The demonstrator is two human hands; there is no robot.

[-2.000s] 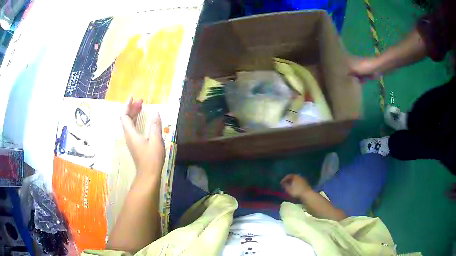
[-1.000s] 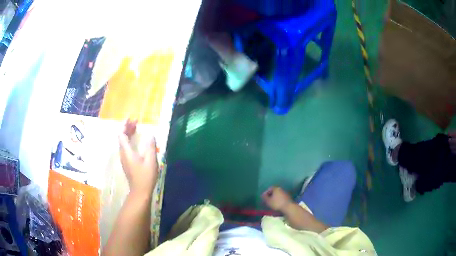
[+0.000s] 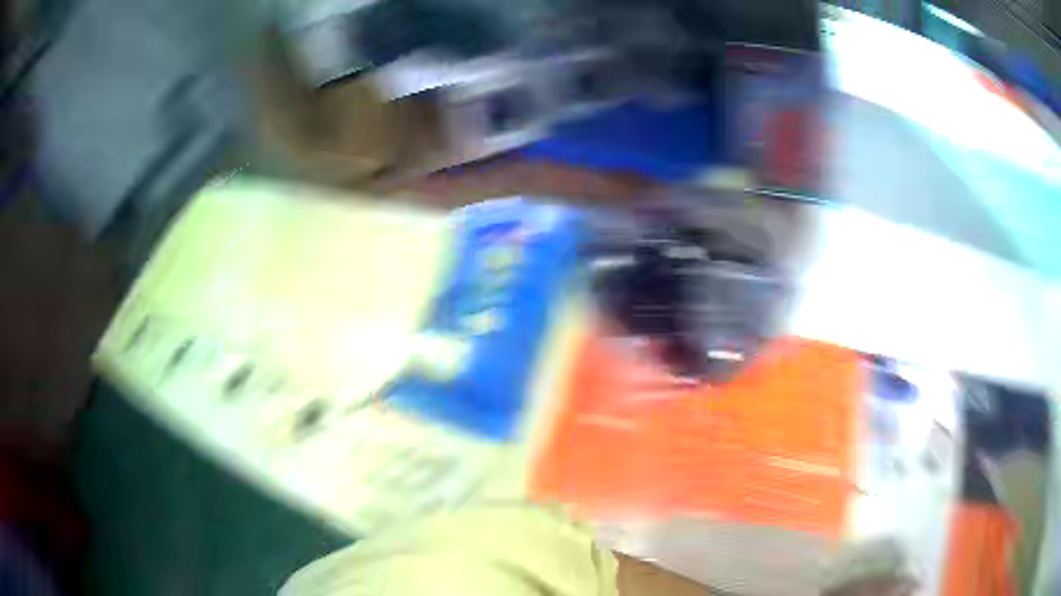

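Note:
The picture is strongly blurred. The orange, black and white printed mat [image 3: 710, 437] lies on the bench at the lower right. A clear plastic bag of dark cables [image 3: 686, 285] rests at its back edge. A blue printed packet [image 3: 489, 309] lies left of it, beside a pale yellow-white printed sheet or carton [image 3: 291, 279]. My left sleeve and forearm reach in from the bottom. My left hand [image 3: 873, 573] is blurred and cut off by the bottom edge at the mat; its fingers are unclear. My right hand is out of the picture.
A small dark box with a red patch [image 3: 785, 128] stands behind the cable bag. White-grey boxes with dark circles [image 3: 512, 111] and a blue thing [image 3: 634, 137] are at the back. Green floor [image 3: 175, 489] shows at the lower left. The white bench top [image 3: 896, 274] extends right.
The view has swung left to the bench end, bringing in the cable bag and blue packet. The open carton, then the blue stool, and the other person have left view, as has my right hand.

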